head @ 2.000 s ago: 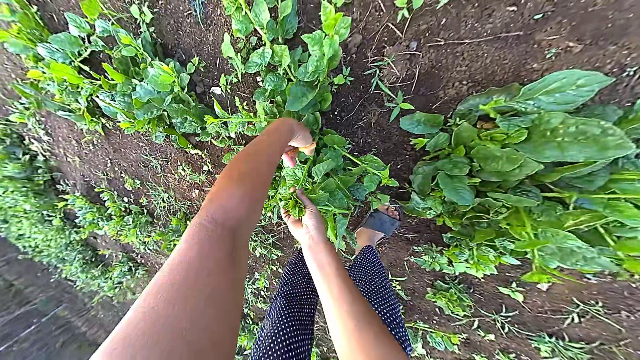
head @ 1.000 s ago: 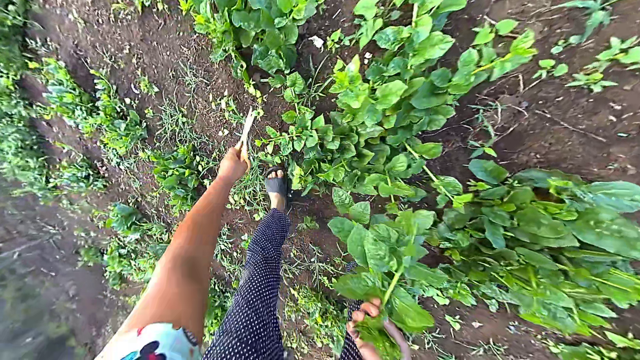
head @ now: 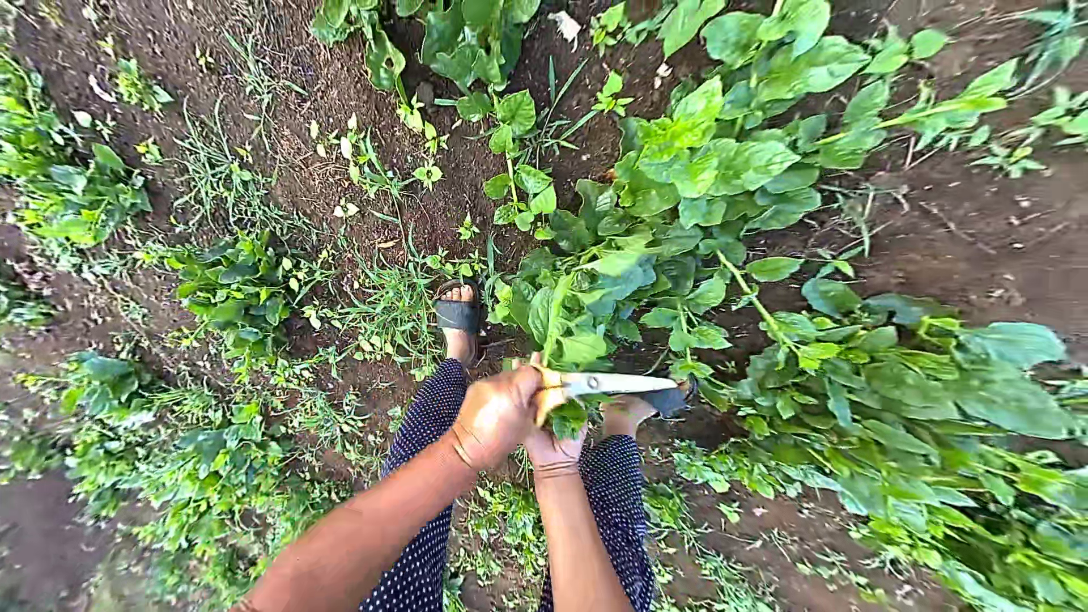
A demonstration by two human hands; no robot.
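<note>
Yellow-handled scissors (head: 595,384) are gripped in my left hand (head: 500,416), their pale blades together and pointing right, above the toes of my right foot. Just below and partly behind them, my right hand (head: 554,444) holds cut leafy green stems (head: 561,327), whose leaves spread upward beyond both hands. The two hands overlap, so most of the right hand's fingers are hidden. Close beyond the held leaves grows a large leafy green plant (head: 680,204), and the two run together so that their border is hard to tell.
A large pile of leafy greens (head: 901,399) lies on the soil to the right. My sandalled feet, the left sandal (head: 459,315) and the right sandal (head: 667,398), stand near the plant. Smaller plants (head: 234,289) and grassy weeds (head: 395,297) grow at the left.
My left hand, with the scissors, has come from the far left to the middle. My right hand has moved from the lower right to meet it, holding greens in both moments.
</note>
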